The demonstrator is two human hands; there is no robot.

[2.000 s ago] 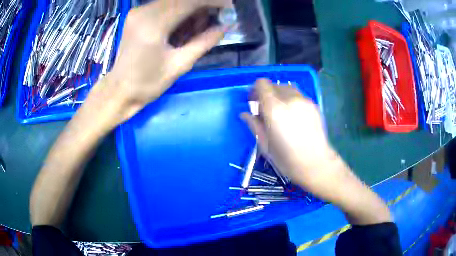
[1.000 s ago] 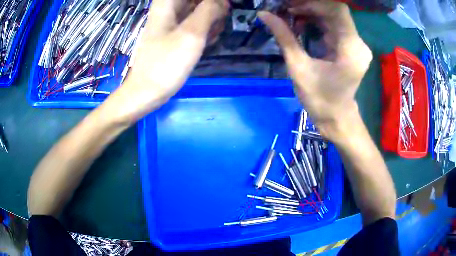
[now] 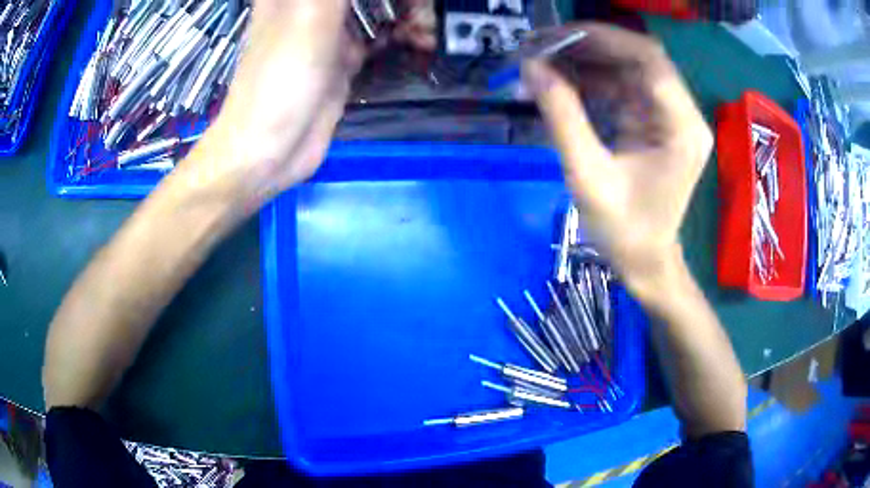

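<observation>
My left hand is at the top, left of the metal fixture block. Silver cylinders show at its fingers, which are partly cut off by the top edge. My right hand is right of the block, blurred, with a thin silver shaft between thumb and fingers and a small blue piece at the fingertips. The front blue tray holds several silver wired cylinders at its right side, some with red wires.
A heaped blue tray stands at the left, another at the far left edge. A small red bin with slim silver parts stands at the right, beside a heap of silver parts. Bundled cylinders show below the bench edge.
My left hand was over the fixture and has moved left of it. My right hand left the front tray and is now beside the fixture block. The cylinders in the tray lie differently.
</observation>
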